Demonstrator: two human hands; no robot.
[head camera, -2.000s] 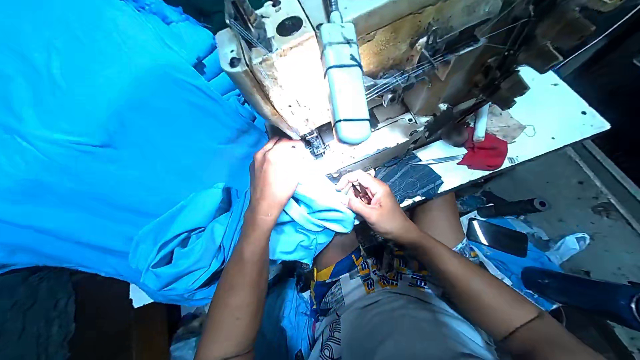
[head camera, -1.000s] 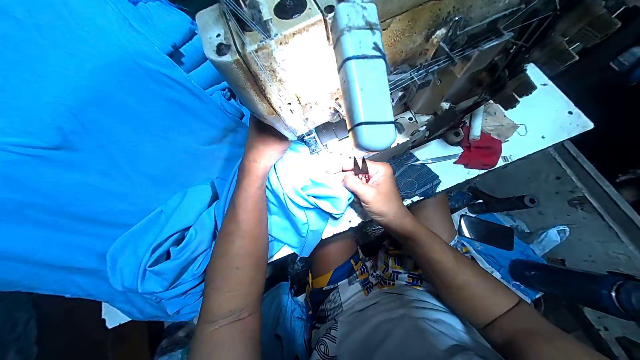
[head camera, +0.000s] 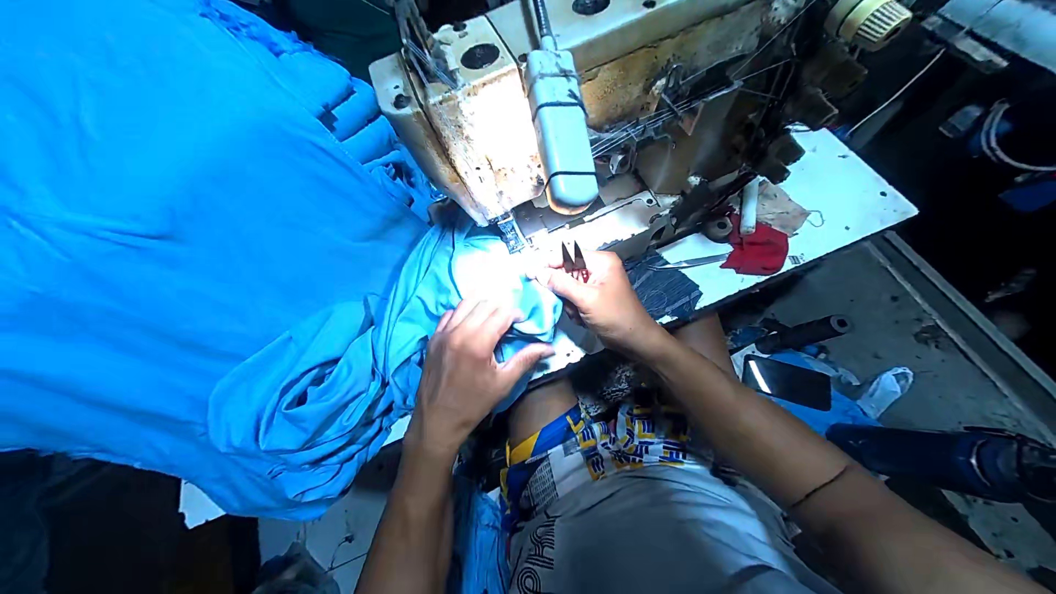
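Note:
Light blue knit fabric (head camera: 346, 346) lies bunched in front of an industrial sewing machine (head camera: 495, 124), its edge close to the presser foot (head camera: 511, 235). My left hand (head camera: 466, 363) rests on the bunched fabric, fingers bent over it and thumb pointing right. Thread snips (head camera: 572, 260) are held in my right hand (head camera: 602, 297), their dark blades pointing up and slightly apart. The thumb and index finger of that hand are at the fabric's right edge, beside the presser foot. Glare hides the exact contact there.
A lamp (head camera: 563, 132) hangs on the machine head. On the white table (head camera: 850, 186) lie a red cloth scrap (head camera: 756, 247), a dark denim piece (head camera: 664, 285) and a metal tool (head camera: 693, 262). A phone (head camera: 786, 382) lies lower right. Blue fabric (head camera: 124, 247) covers the left side.
My left hand has come back from beside the presser foot onto the fabric nearer my body. My right hand still holds the snips near the machine.

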